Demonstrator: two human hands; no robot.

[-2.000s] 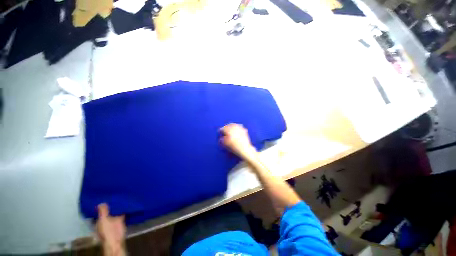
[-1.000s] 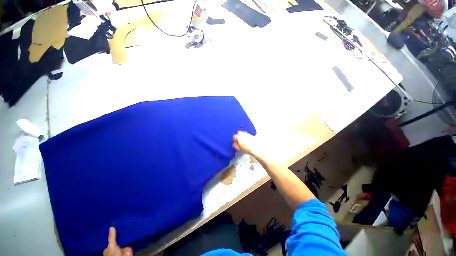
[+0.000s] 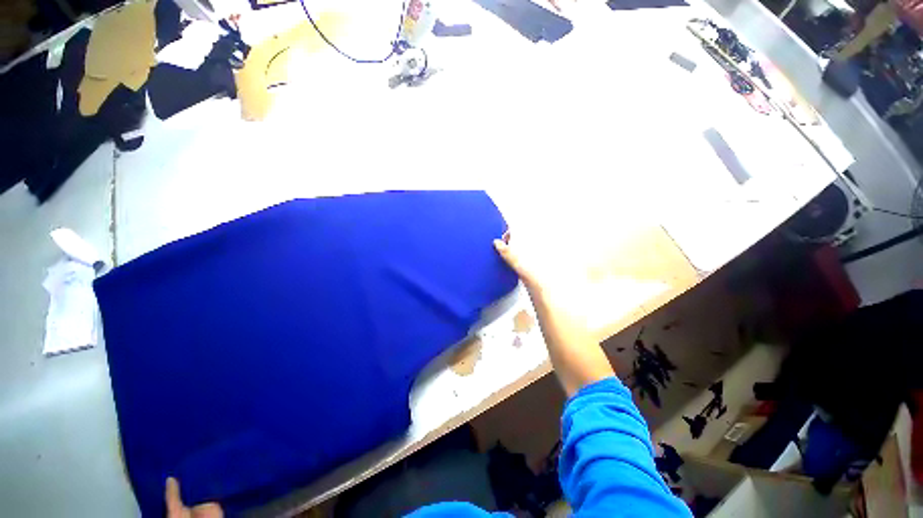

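A large royal-blue folded fabric (image 3: 273, 334) lies on the white table, with a stepped, curved edge towards the wearer. A shallow crease runs across its right part. My right hand (image 3: 512, 258) is at the fabric's right edge, its fingers closed on the edge, partly hidden. My left hand (image 3: 190, 504) is at the fabric's near left corner, cut off by the bottom of the picture. Its thumb lies against the blue cloth; its other fingers are mostly hidden, so its grip cannot be told.
White paper sheets (image 3: 71, 309) lie left of the fabric. An electric cloth cutter (image 3: 410, 63) with a black cord stands at the far side. Tan card patterns (image 3: 116, 56) and black fabric pieces (image 3: 187, 89) lie far left. A grey-black strip (image 3: 727, 155) lies right. Scraps (image 3: 650, 369) lie below the table edge.
The view has shifted, bringing the fabric lower left than at first. My right hand has moved from on top of the fabric to its right edge. My left hand stays at the near left corner.
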